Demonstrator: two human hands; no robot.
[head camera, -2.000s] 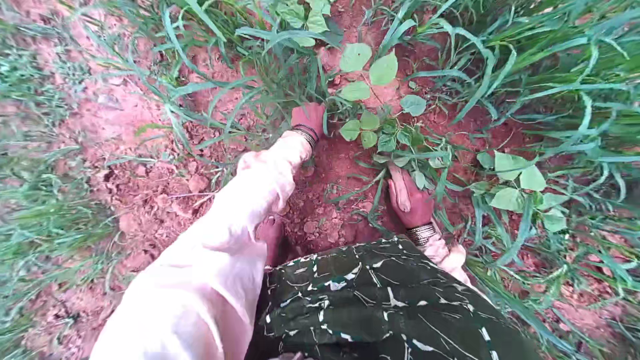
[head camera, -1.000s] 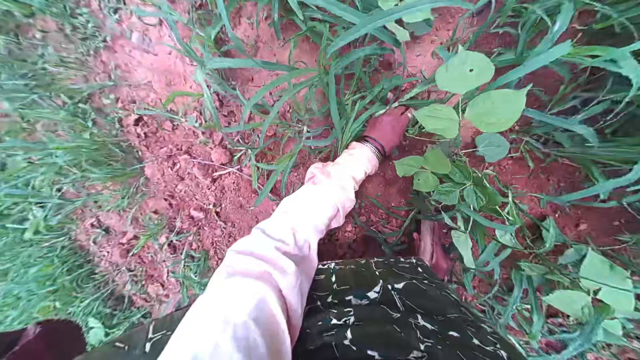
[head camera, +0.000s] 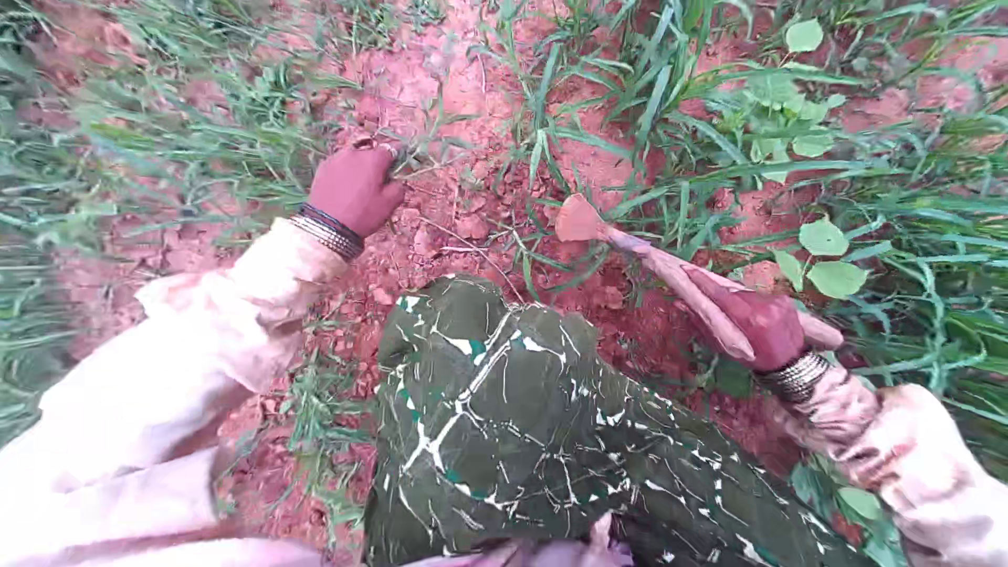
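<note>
My left hand (head camera: 356, 189), with dark and metallic bangles at the wrist, is low over the reddish soil at left of centre. Its fingers are curled at a small green weed (head camera: 429, 146); whether they grip it cannot be told. At the right, my right hand (head camera: 752, 319) is closed around the wooden handle of a small hand hoe (head camera: 677, 283). The tool's flat, soil-coloured blade (head camera: 579, 219) points up and left, close to grass blades near the middle of the view.
Tall grass clumps (head camera: 661, 87) grow at the upper right, with round-leaved plants (head camera: 836, 279) among them. More grass (head camera: 213, 126) covers the left side. Crumbly red soil (head camera: 472, 228) runs between. Dark patterned cloth (head camera: 504, 409) covers my knees.
My left hand has moved left, away from the round-leaved plants and grass clump. The hand hoe in my right hand now shows with its blade. The view has shifted strongly.
</note>
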